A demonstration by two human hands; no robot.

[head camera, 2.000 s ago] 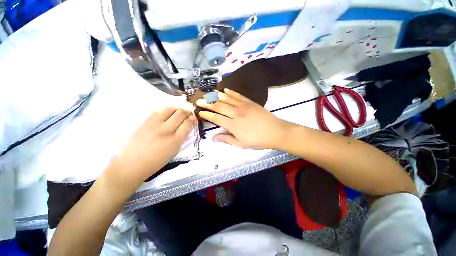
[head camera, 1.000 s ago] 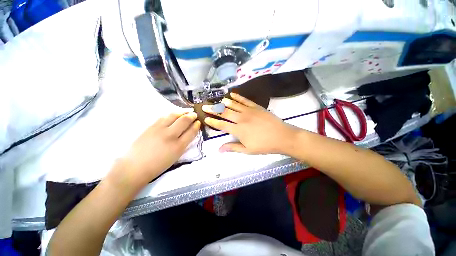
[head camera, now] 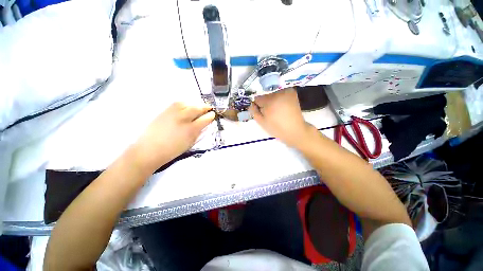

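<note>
The large white garment panel spreads left of the needle, its edge at the presser foot. My left hand lies on the panel, thumb and fingertips pinching its edge just left of the foot. My right hand is right of the foot, fingers curled in and gripping the brown piece, mostly hidden under the hand and machine head. A little brown cloth shows between both hands. The needle tip cannot be made out.
The sewing machine head stands behind my hands. Red-handled scissors and black fabric lie at right. A dark brown piece lies behind my right wrist. A fanned bundle and a red stool are below the table.
My right hand has gone from flat with spread fingers to curled, moving right and up against the machine head. My left fingertips have closed at the cloth edge. The view has shifted.
</note>
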